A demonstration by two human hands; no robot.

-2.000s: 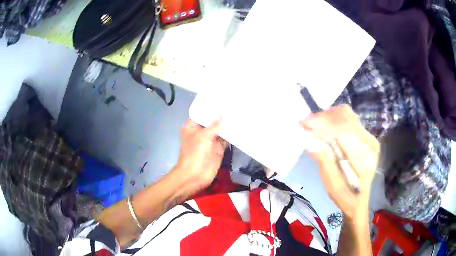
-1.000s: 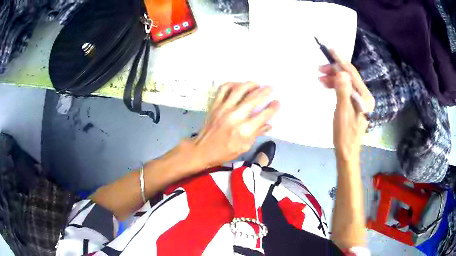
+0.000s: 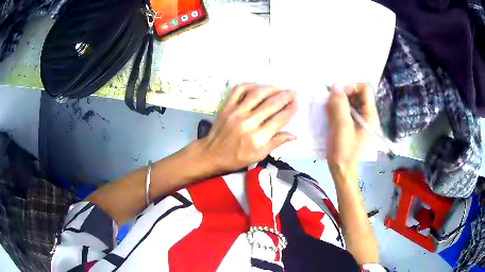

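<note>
A white sheet of paper [image 3: 329,42] lies on the table in front of me, its top right corner curving. My left hand [image 3: 250,125] lies palm down on the sheet's lower left part, fingers slightly spread, with nothing seen in it. My right hand [image 3: 351,119] grips a pen [image 3: 372,130], its tip end at the paper and its back end pointing down right. The pen's tip is partly hidden by my fingers. Any writing under my hands is too washed out to read.
A black handbag [image 3: 90,48] and a phone with an orange-red screen [image 3: 178,16] lie on the table [image 3: 228,42] at upper left. A tweed plaid jacket [image 3: 420,90] with dark purple lining [image 3: 449,48] hangs over the right edge. A red stool [image 3: 417,210] stands lower right; brown plaid cloth [image 3: 32,207] lies lower left.
The paper went from tilted and held up to lying on the table. My left hand moved onto it. My right hand came down and left, bringing the pen to the sheet.
</note>
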